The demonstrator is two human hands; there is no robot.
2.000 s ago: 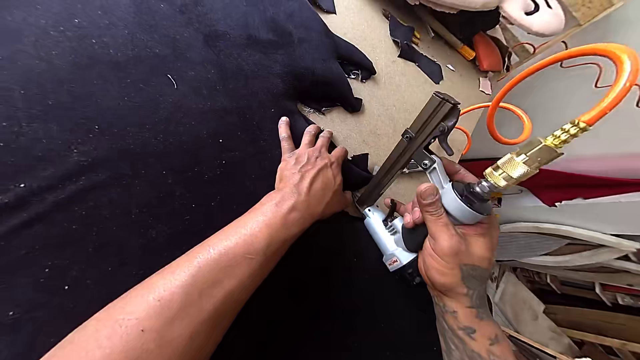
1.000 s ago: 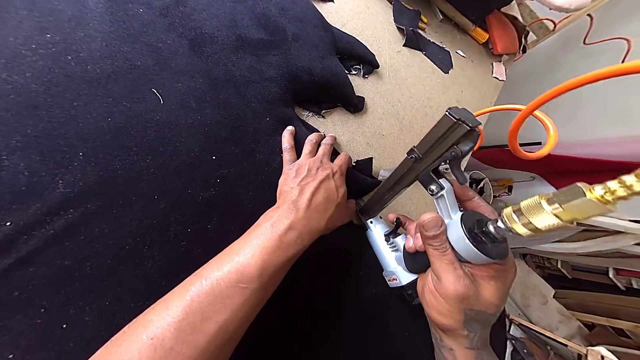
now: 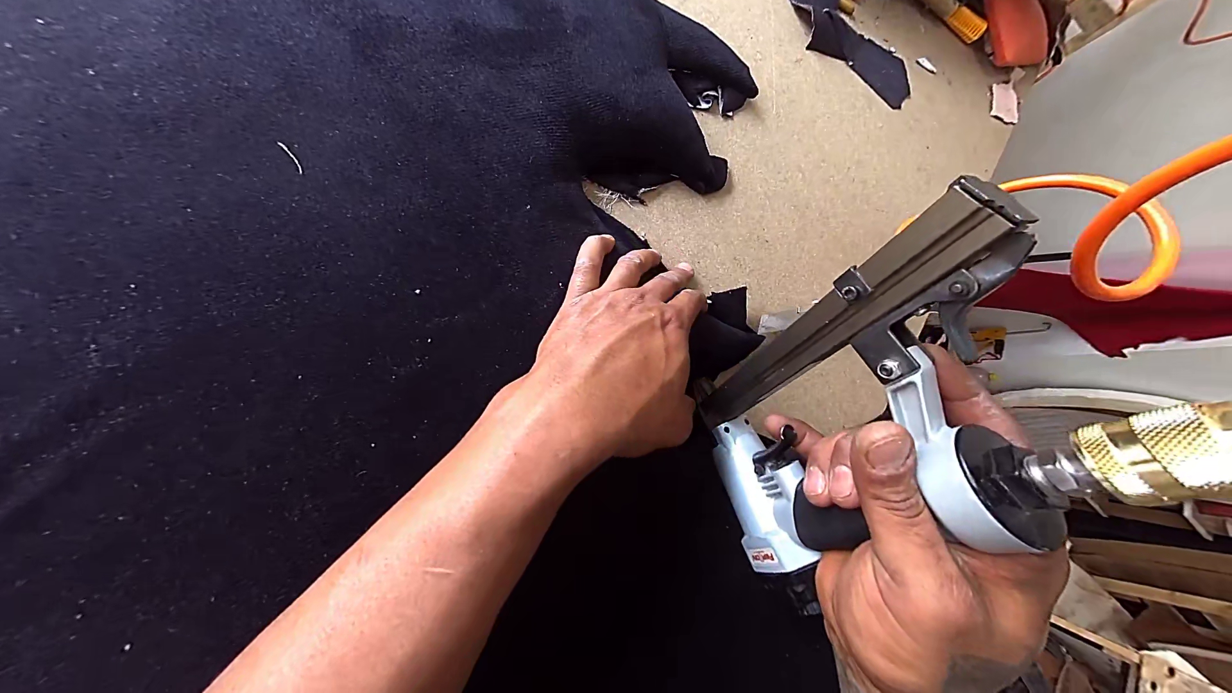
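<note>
Dark navy fabric [image 3: 337, 289] with a ragged cut edge covers the left and lower part of the view. My left hand [image 3: 626, 346] presses on its edge, fingers bent over the fabric. My right hand [image 3: 934, 549] grips the black handle of a pneumatic staple gun [image 3: 847, 337], whose long metal magazine slants up to the right. The gun's nose meets the fabric edge beside my left hand's thumb; the exact contact point is hidden. A brass air coupling [image 3: 1145, 457] is joined to the gun's handle end.
An orange coiled air hose [image 3: 1160, 241] loops at the right. Tan board [image 3: 818, 144] shows past the fabric, with dark fabric scraps [image 3: 866, 63] on it. Red cloth [image 3: 1078, 308] lies behind the gun. Wooden pieces [image 3: 1155, 577] are at the lower right.
The view has shifted somewhat. My left hand still rests at the fabric edge, and my right hand still holds the staple gun with its nose beside the left hand.
</note>
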